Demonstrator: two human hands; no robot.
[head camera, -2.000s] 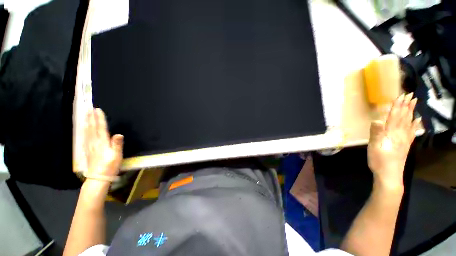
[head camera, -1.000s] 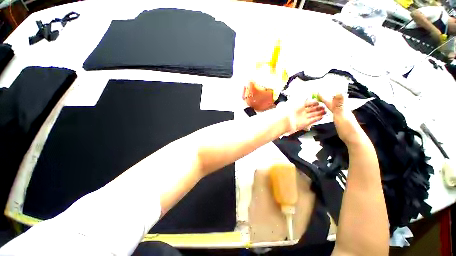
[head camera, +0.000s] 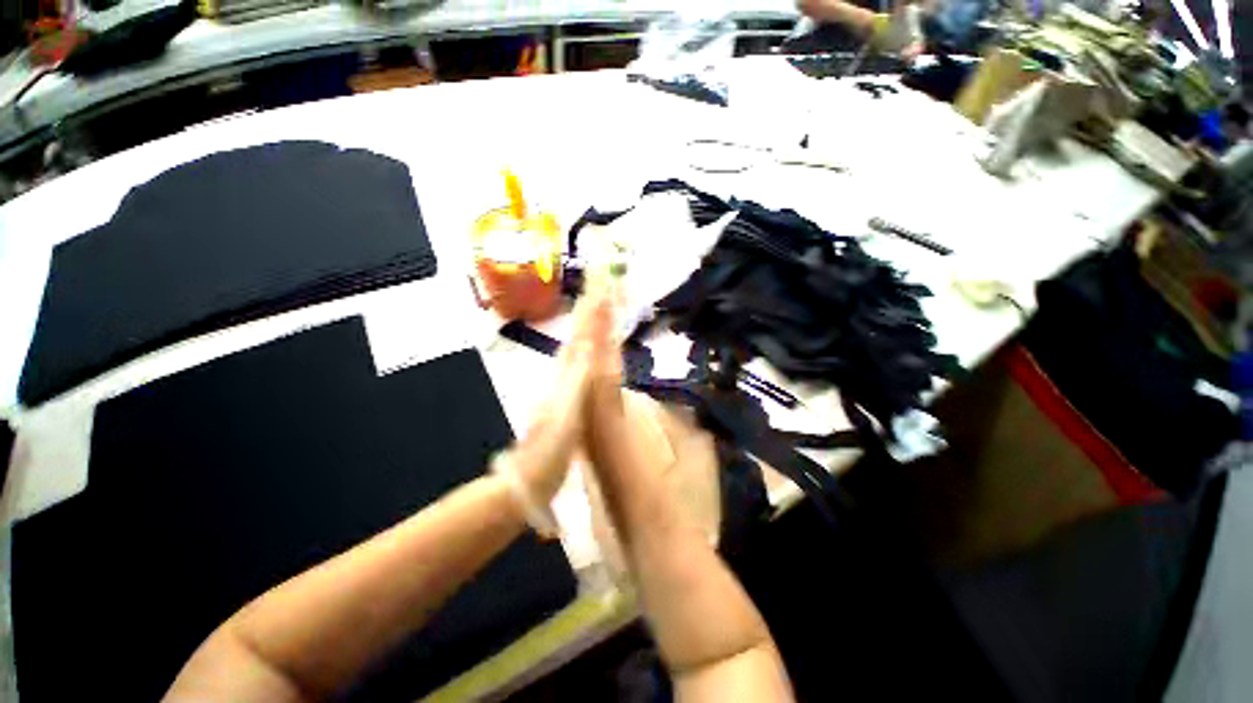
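Note:
My left hand (head camera: 554, 412) and my right hand (head camera: 605, 364) are pressed palm to palm, fingers extended and blurred, beside the panel's right edge. Whether anything lies between the palms is hidden. The black notched panel (head camera: 261, 508) lies flat at the left, partly behind my left forearm. Just beyond my fingertips is a crumpled white plastic packet (head camera: 673, 247) with a small green mark. The reddish-orange glue pot (head camera: 520, 286) stands left of it, with a yellow brush handle (head camera: 514, 195) sticking up. The glue bottle cannot be made out.
A stack of black panels (head camera: 275, 234) lies beyond the work panel. Tangled black strips (head camera: 825, 309) lie to the right of my hands. The pale work board's yellowed edge (head camera: 536, 652) runs along the near side. Another person's arm (head camera: 841, 17) shows at the top.
My hands have come together from slightly apart near the packet. The view has swung right, so the panel, stack and pot sit further left in the picture.

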